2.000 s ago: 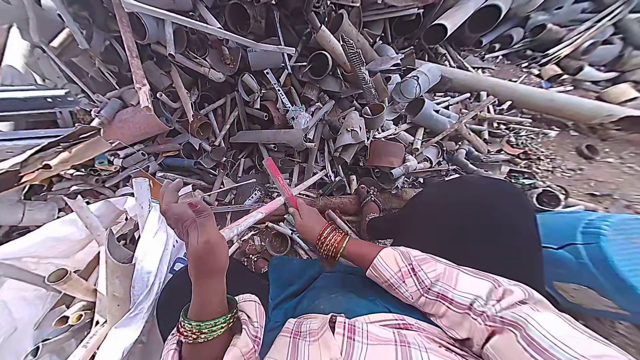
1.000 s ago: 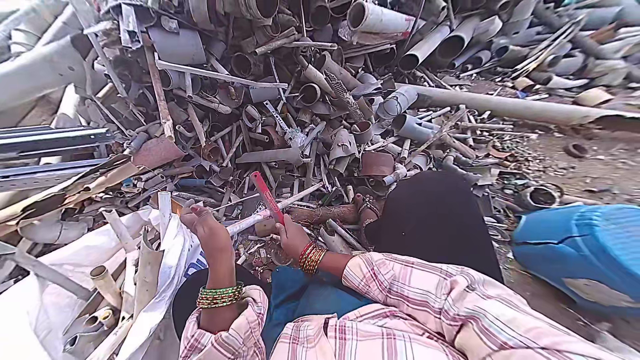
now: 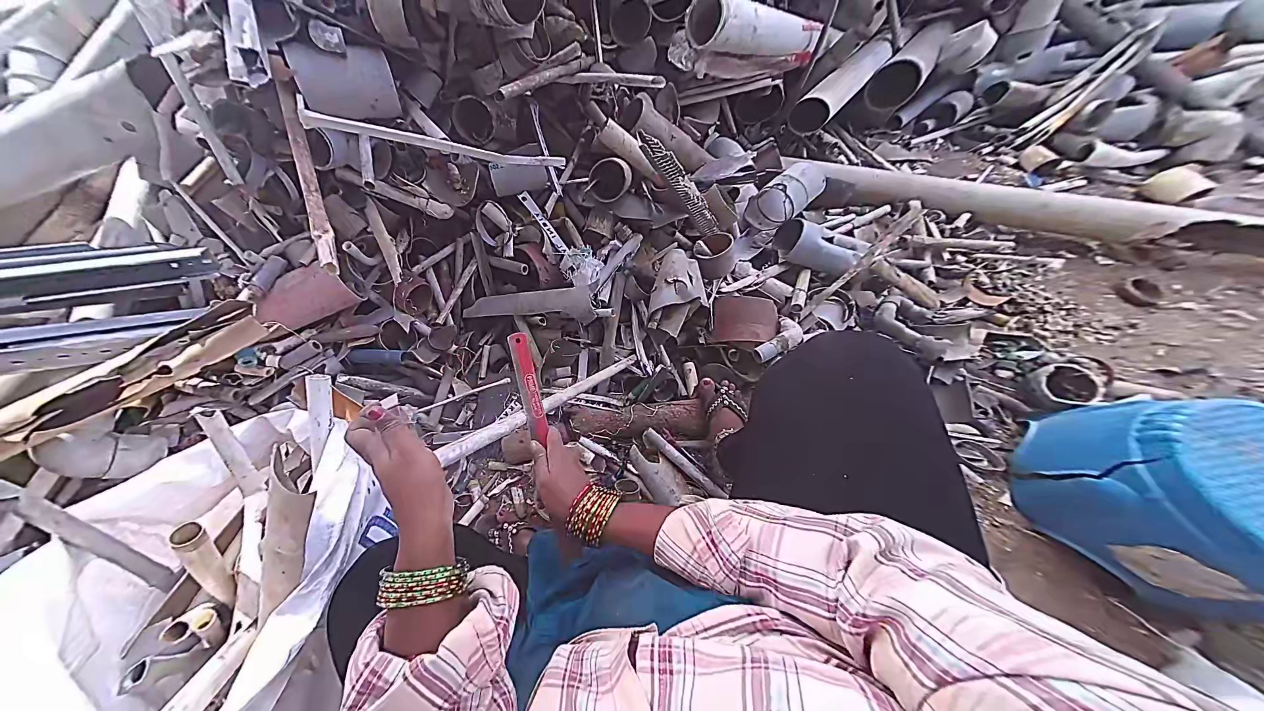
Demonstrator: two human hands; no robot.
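My right hand (image 3: 561, 482), with red and gold bangles at the wrist, grips a red flat-handled tool (image 3: 529, 390), perhaps a hacksaw blade handle or knife; its free end points up and away. My left hand (image 3: 400, 454), with green bangles, is raised to the left of it, fingers bent; a small clear or pale piece seems to be at its fingertips, too unclear to name. A long white plastic pipe (image 3: 494, 431) lies slanting on the scrap beyond and between my hands. My feet show at the edge of the scrap, one beside a brown pipe piece (image 3: 642, 420).
A heap of broken plastic pipes (image 3: 538, 301) fills the ground ahead. At left a white sack (image 3: 326, 523) holds pipe pieces, with dark metal-like channels (image 3: 99, 281) above it. A long grey pipe (image 3: 987, 202) lies at upper right. A cracked blue plastic tub (image 3: 1106, 494) stands at right.
The red tool, slanting up to the left before, now stands more upright in my right hand. My left hand stays raised at the left. The view has shifted, with more of the blue tub showing.
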